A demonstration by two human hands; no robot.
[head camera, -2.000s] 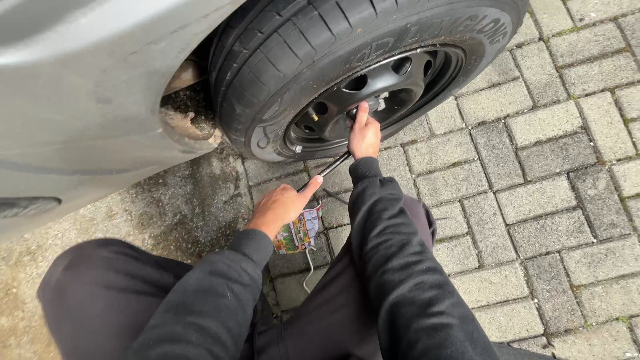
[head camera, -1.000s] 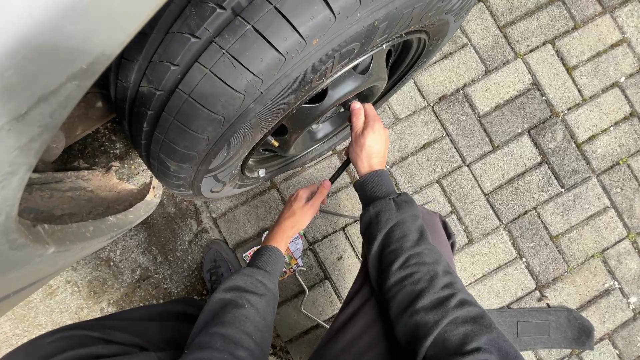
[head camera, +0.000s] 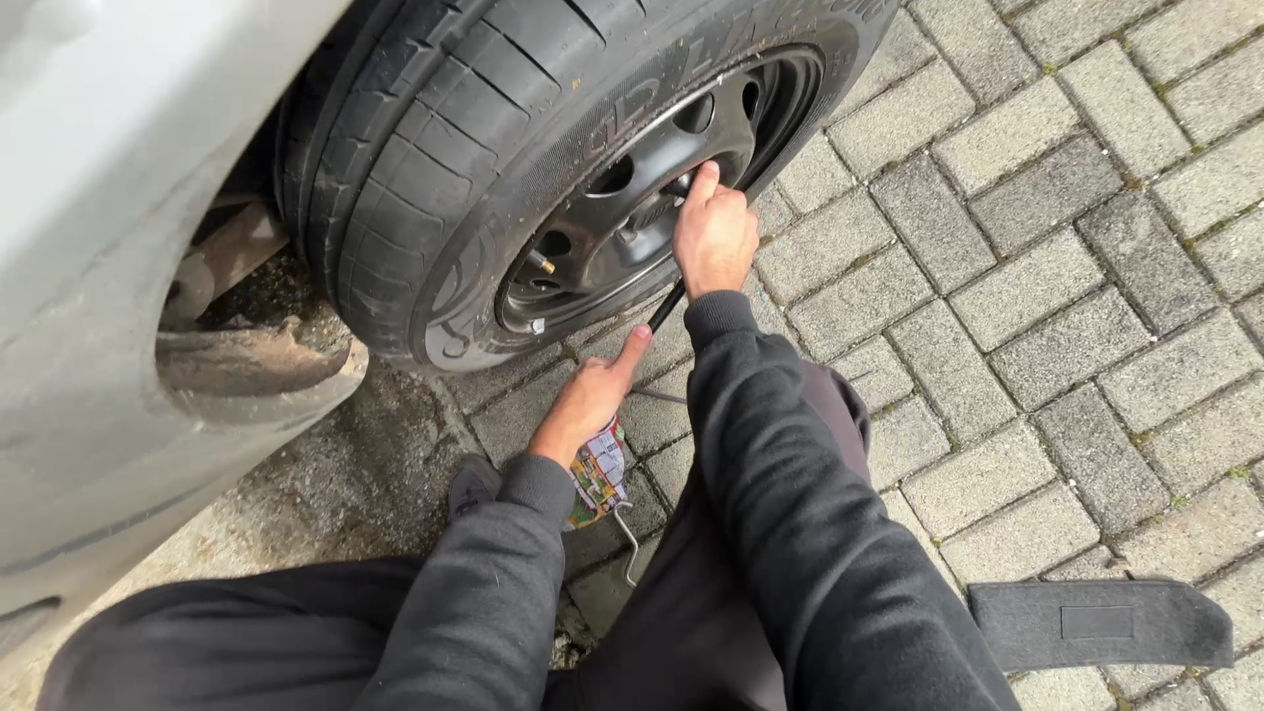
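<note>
A car tire [head camera: 425,148] on a black steel wheel rim [head camera: 602,232] fills the upper middle. My right hand [head camera: 716,232] is closed around the head end of a black wheel wrench [head camera: 668,308], at the rim's hub, with its thumb up near the lug nuts. Lower on the same bar, my left hand [head camera: 591,400] grips the handle end, thumb along it. The wrench's socket is mostly hidden by the right hand. A brass-tipped valve stem [head camera: 541,262] pokes out of the rim left of the hands.
The silver car body [head camera: 118,247] with a dirty, damaged lower edge is at left. Below my left hand lie a colorful printed packet [head camera: 597,474] and a bent metal rod [head camera: 630,543]. A dark gray fabric strip [head camera: 1101,624] lies on the paving bricks [head camera: 1047,168] at lower right.
The view has shifted. Both hands stay on the wrench at the wheel, and the bar's angle looks somewhat steeper than two seconds ago.
</note>
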